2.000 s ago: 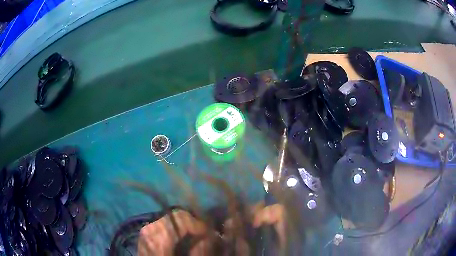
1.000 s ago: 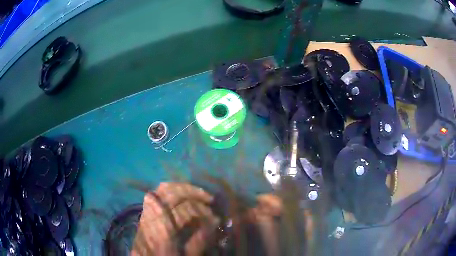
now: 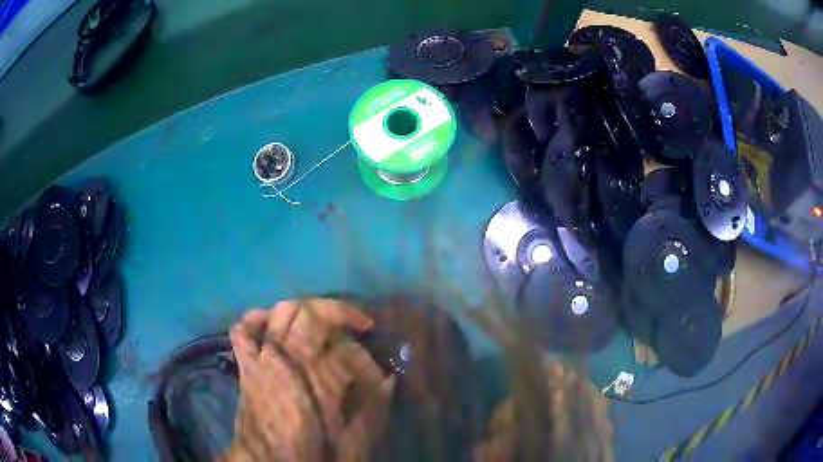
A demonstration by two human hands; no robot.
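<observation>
My left hand [image 3: 307, 379] is at the bottom centre, its fingers curled over a black headphone headset [image 3: 167, 397] whose band curves out to the left. A dark round plate with a pale spot [image 3: 420, 361] lies against its fingers on the right. My right hand [image 3: 550, 420] is at the bottom edge, blurred behind dark strands that cross the view; what it holds is hidden. A green solder spool [image 3: 402, 123] stands beyond the hands, its thin solder wire [image 3: 316, 164] leading left beside a small round cup [image 3: 273, 163] with grey contents.
Black speaker plates are heaped at left [image 3: 59, 311] and right [image 3: 577, 153]. A blue tray [image 3: 726, 99] with a dark grey soldering station [image 3: 799, 180] is at the far right, a dark cord [image 3: 713, 383] below it. Another headset [image 3: 113, 45] lies on the green conveyor at upper left.
The view has tilted down, so bench items appear higher. The slim silver barrel upright before the right heap is no longer seen. My right hand appears farther right and lower, and more of my left hand shows.
</observation>
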